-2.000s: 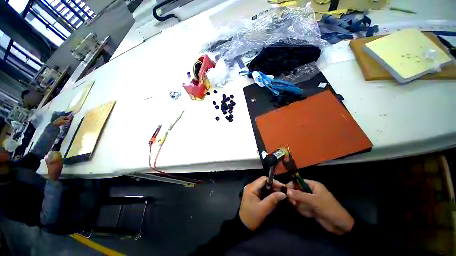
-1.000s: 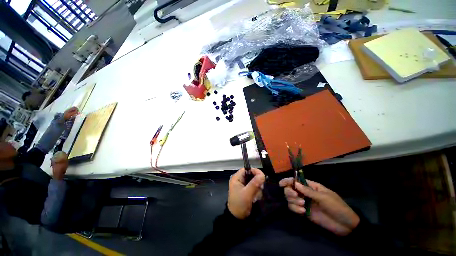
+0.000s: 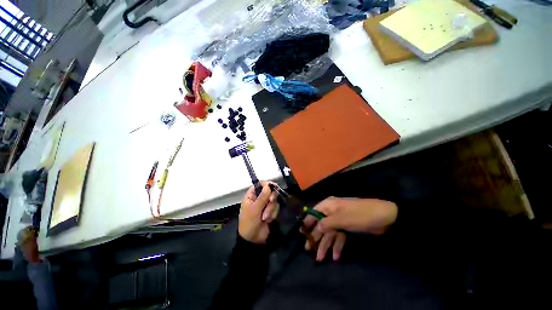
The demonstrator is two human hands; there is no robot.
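My left hand (image 3: 258, 213) holds the small hammer (image 3: 243, 151) by its dark handle, head up, over the table's front edge. My right hand (image 3: 339, 224) holds the pliers (image 3: 310, 213) by the green-and-black handles, their tips pointing left and close to the fingers of my left hand. Whether a small part sits at the plier tips is too small to tell. The orange pad (image 3: 336, 136) lies on the black base board (image 3: 264, 109) beyond my hands. Loose black parts (image 3: 235, 124) lie left of the board.
A red tape dispenser (image 3: 195, 97), bagged black parts (image 3: 290, 53) and a blue cord bundle (image 3: 281, 86) lie behind. Thin red and yellow-green tools (image 3: 163, 175) lie left. A pale pad (image 3: 433, 27) rests on a tan board at right. Another person's arm (image 3: 33, 254) is at far left.
The view has swung to the right. The plier tips have turned from pointing at the orange pad to pointing left, close to my left hand. The hammer stays in my left hand.
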